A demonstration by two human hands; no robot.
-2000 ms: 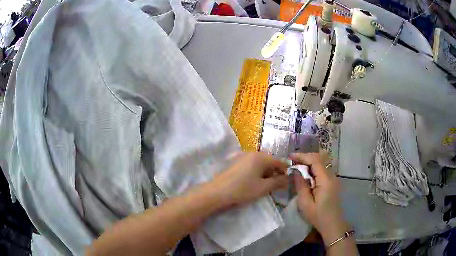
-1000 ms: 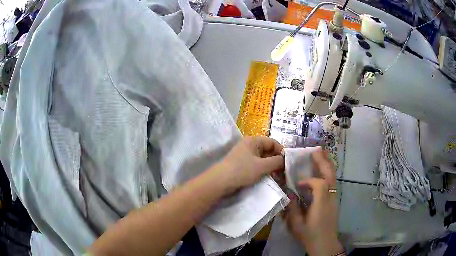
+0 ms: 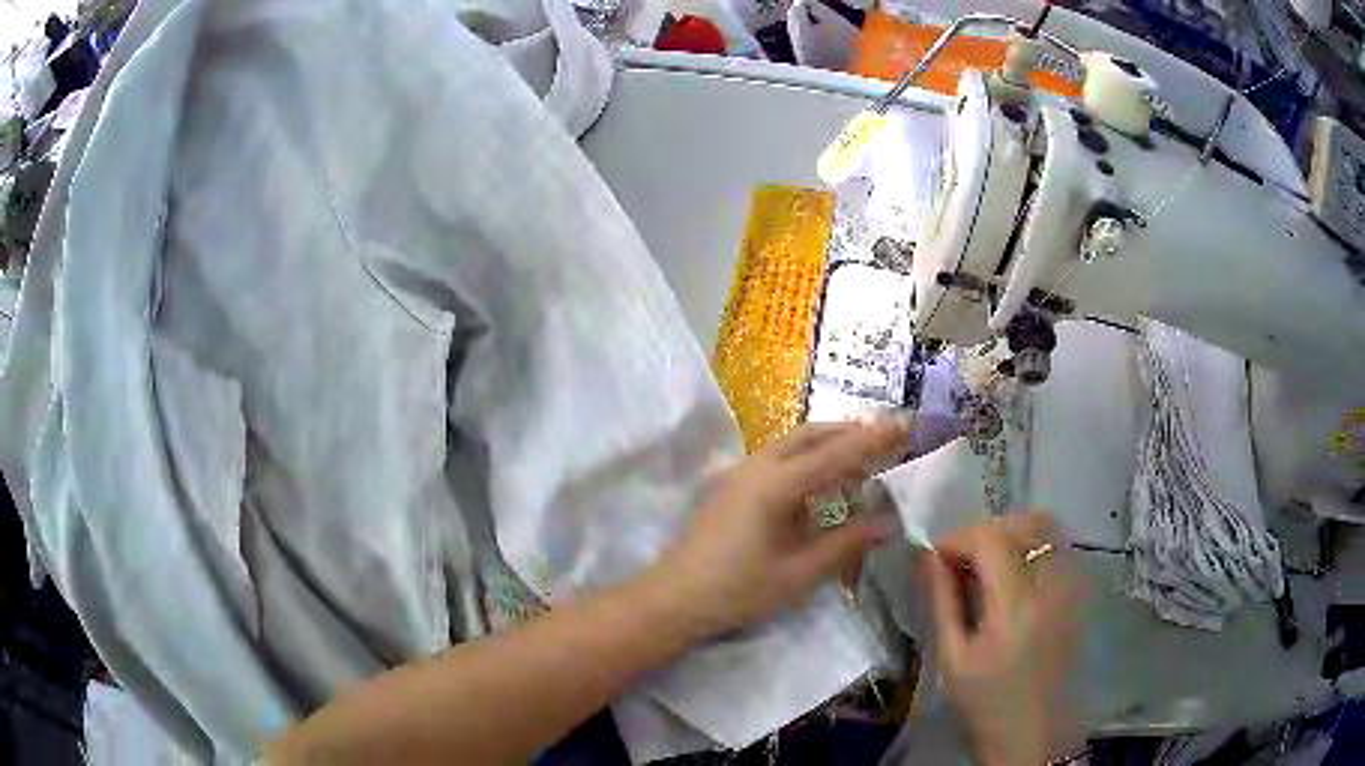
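Note:
The pale grey garment (image 3: 359, 299) lies heaped at the left, its sleeve running down to a raw, fraying end at the lower middle. A small piece of pale cloth (image 3: 931, 494) is stretched between my hands, just in front of the needle area. My left hand (image 3: 808, 501) lies over its left side, fingers extended toward the presser foot. My right hand (image 3: 996, 599) pinches its lower right edge and is slightly blurred. The sewing machine head (image 3: 981, 210) stands behind the hands. The needle is not clear to see.
A bundle of pale cut strips (image 3: 1198, 494) lies right of the needle area. Orange-yellow tape (image 3: 774, 314) is on the table (image 3: 674, 142). A bendable stem with a yellow-white end (image 3: 853, 145) stands left of the machine head. An orange item (image 3: 913, 53) is behind.
The folded cloth piece was turned and opened between my fingers. My left hand has moved toward the needle area and flattened; my right hand has moved right and down from it.

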